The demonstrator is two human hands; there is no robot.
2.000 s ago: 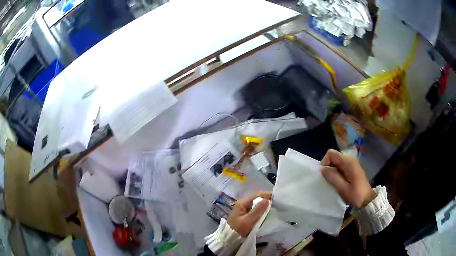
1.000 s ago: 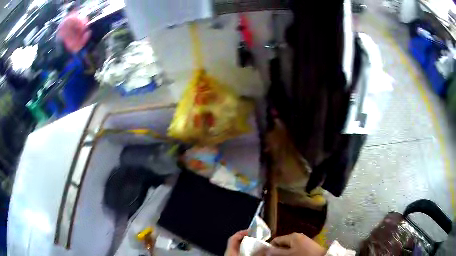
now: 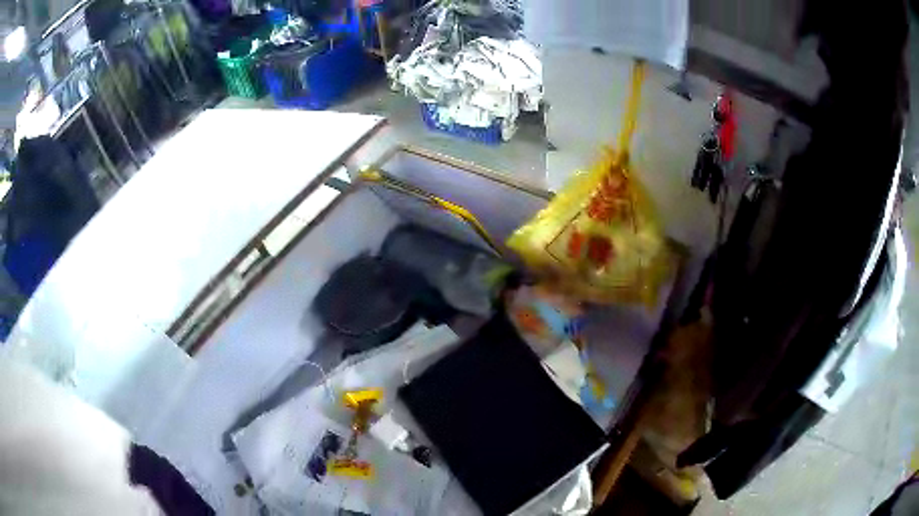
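Neither of my hands shows clearly. A large blurred pale shape [image 3: 50, 454], perhaps a sleeve, fills the lower left corner. In front of me a flat black folder or mat [image 3: 504, 418] lies on the cluttered white desk [image 3: 212, 403]. A small crumpled white piece [image 3: 576, 494] shows at the folder's lower right edge. Left of the folder, a yellow and brown object [image 3: 358, 433] lies on printed sheets [image 3: 292, 443].
A yellow plastic bag [image 3: 605, 237] hangs at the desk's right rear. A dark bag-like item [image 3: 363, 292] is inside the raised edge. A white tabletop [image 3: 242, 191] adjoins at left. Dark garments [image 3: 796, 202] hang at right. A blue basket of pale cloth [image 3: 464, 123] stands behind.
The view has turned right, then partly back left. Both hands, earlier holding a white sheet and then a crumpled white piece, no longer show. A blurred pale shape has come in at lower left.
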